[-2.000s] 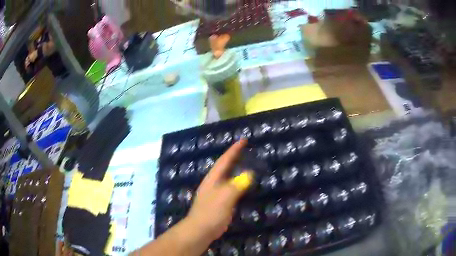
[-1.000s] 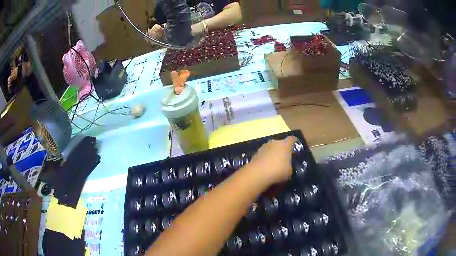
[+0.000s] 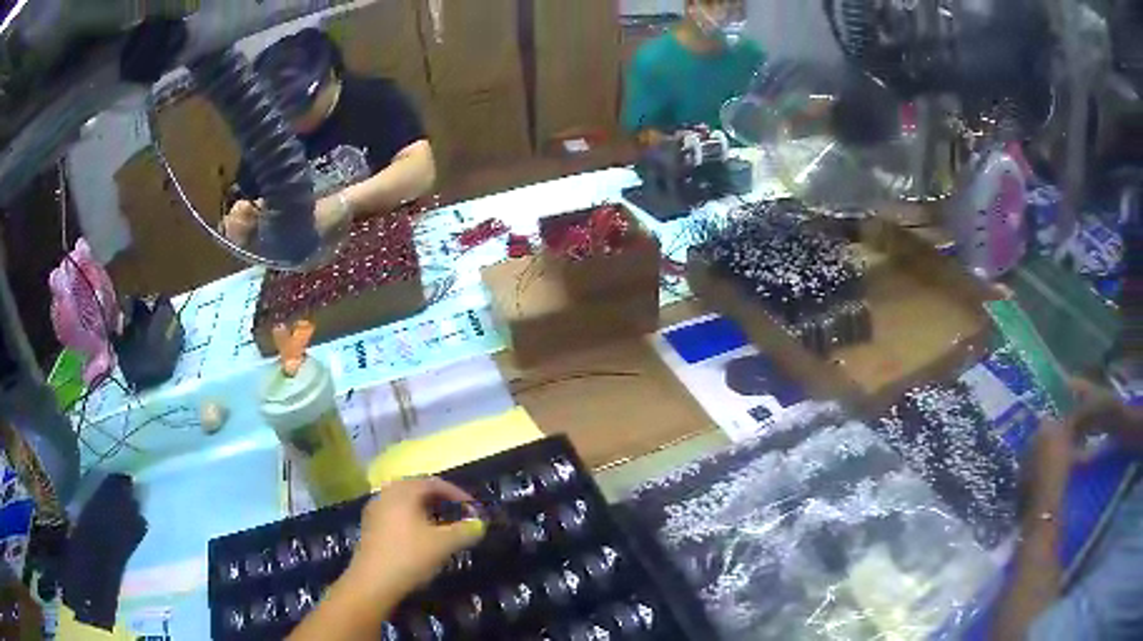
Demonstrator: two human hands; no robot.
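Note:
My left hand (image 3: 407, 541) reaches in from the lower left over the black divided tray (image 3: 602, 516). Its thumb and fingers are bent close together above the tray's upper rows, with a yellow patch (image 3: 471, 527) at the thumb tip. Something dark shows at the fingertips, but I cannot tell whether it is held or lies in the tray. Rows of glossy round black parts (image 3: 516, 599) stand in the tray. The hand and forearm hide some of them. The tray's near side is cut off by the picture's edge. My right hand is not in view.
Behind the tray are a lidded drink cup (image 3: 310, 432), yellow sheets (image 3: 458, 443) and a cardboard box (image 3: 570, 307). Clear plastic bags (image 3: 827, 526) lie right. Black sheets (image 3: 105, 551) lie left. A neighbour's arm (image 3: 1038, 538) is at far right; two people sit opposite.
The view has swung right and up, so the tray appears lower and further left. My left hand has moved from the tray's far right corner back toward its middle.

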